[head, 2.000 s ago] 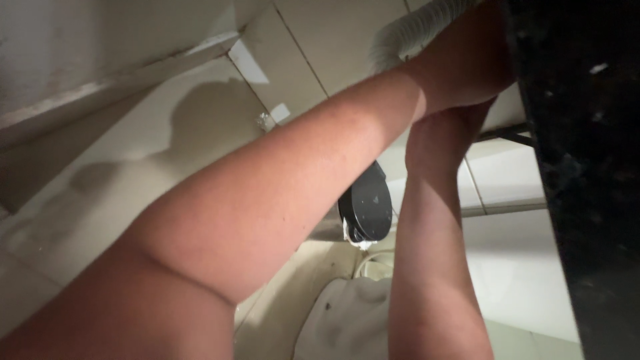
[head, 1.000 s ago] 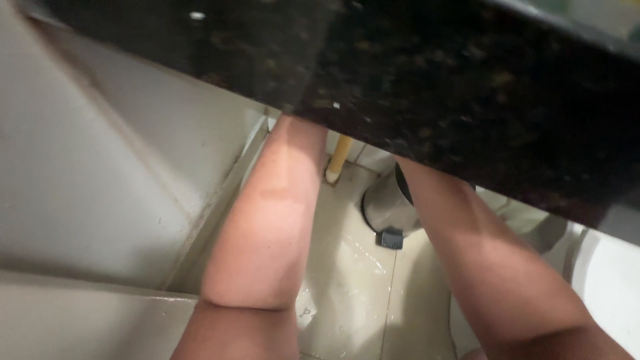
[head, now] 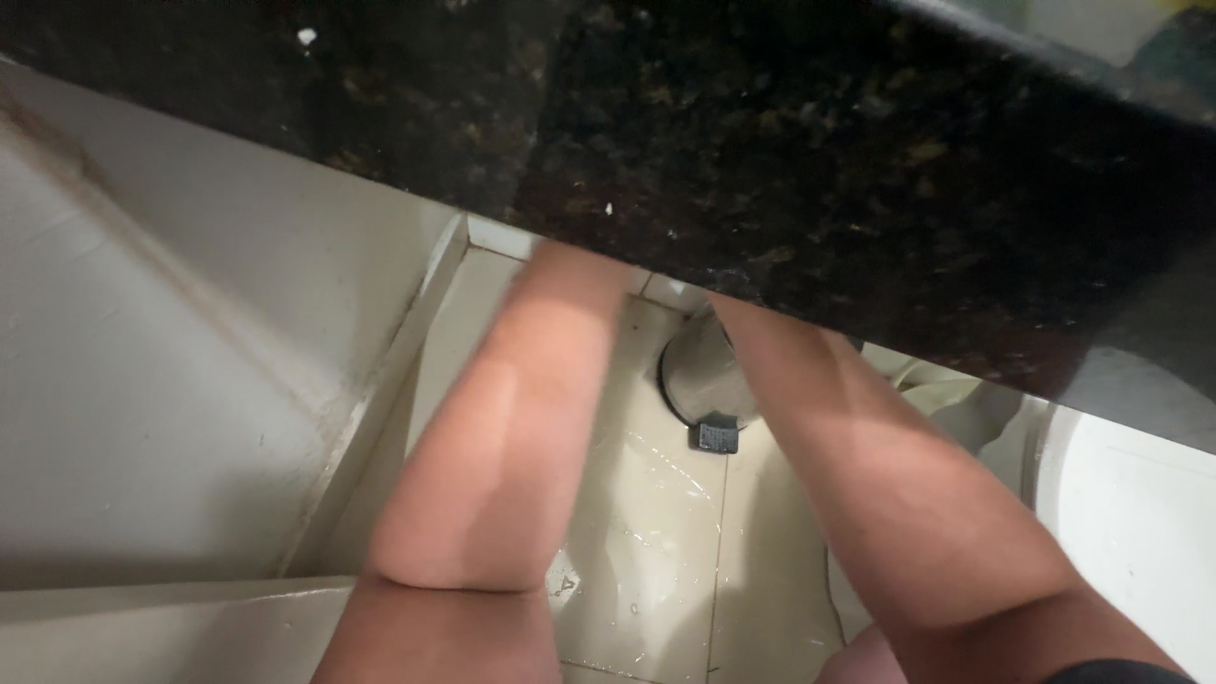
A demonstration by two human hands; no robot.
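Note:
A dark speckled stone countertop crosses the upper part of the view. Both my forearms reach beneath its front edge, the left one near the middle and the right one to the right of it. The counter hides my left hand and my right hand, so what they hold or touch does not show. Between the forearms, partly behind the right one, a metal pedal bin with a black pedal stands on the floor.
Wet beige floor tiles lie below my arms. A pale wall or panel rises at the left, with a ledge at its lower end. At the right is a smooth white fixture, partly under the counter's edge.
The view has swung widely since two seconds ago. A yellow rod-like thing beside my left forearm one second ago no longer shows. Both forearms remain under the counter.

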